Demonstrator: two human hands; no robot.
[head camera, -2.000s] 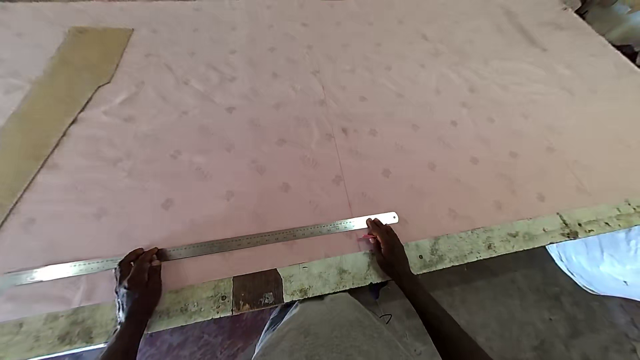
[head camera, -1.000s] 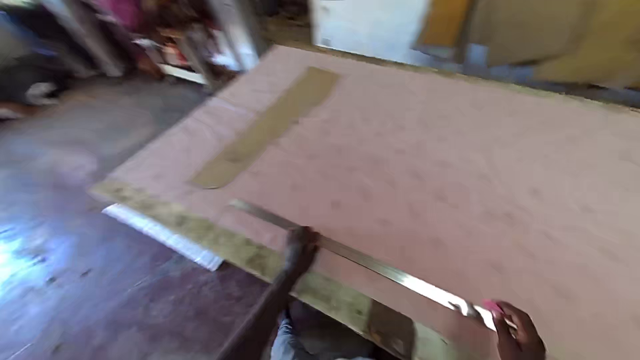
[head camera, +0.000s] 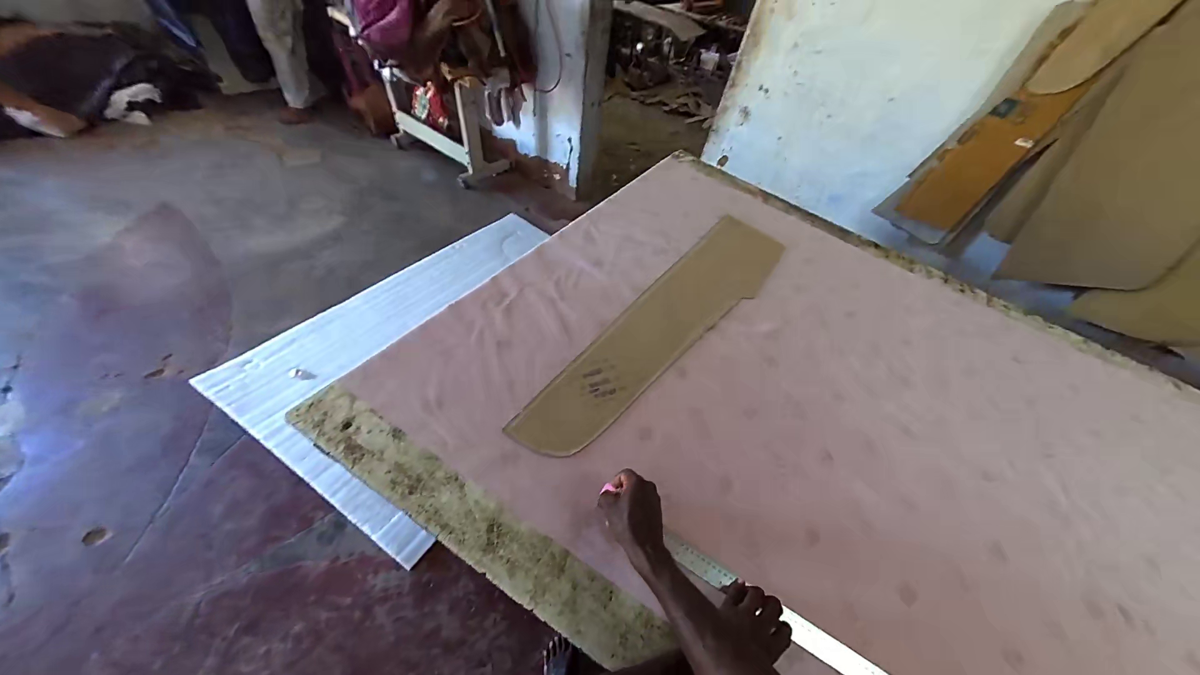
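Pink fabric (head camera: 844, 422) with faint darker marks covers the worktable. My right hand (head camera: 633, 511) reaches over the fabric at lower centre, its fingers closed on a small pink piece (head camera: 609, 488), perhaps tailor's chalk. My left hand (head camera: 757, 619) rests on a metal ruler (head camera: 830, 647) near the bottom edge, partly hidden by the right forearm. The ruler lies flat on the fabric, its far end near the right wrist. A long brown cardboard pattern piece (head camera: 647, 337) with handwritten marks lies on the fabric beyond my right hand.
The worktable's worn edge (head camera: 450, 511) runs along the near left. A white corrugated sheet (head camera: 375, 323) juts out beneath the table's left end. Brown cardboard pieces (head camera: 1106, 178) lean at the upper right. A wheeled rack (head camera: 431, 136) with cloth and a person's legs (head camera: 279, 52) are at the back left.
The view has swung left. My right hand has left the ruler's right part with the pink piece and now reaches across beyond my left hand.
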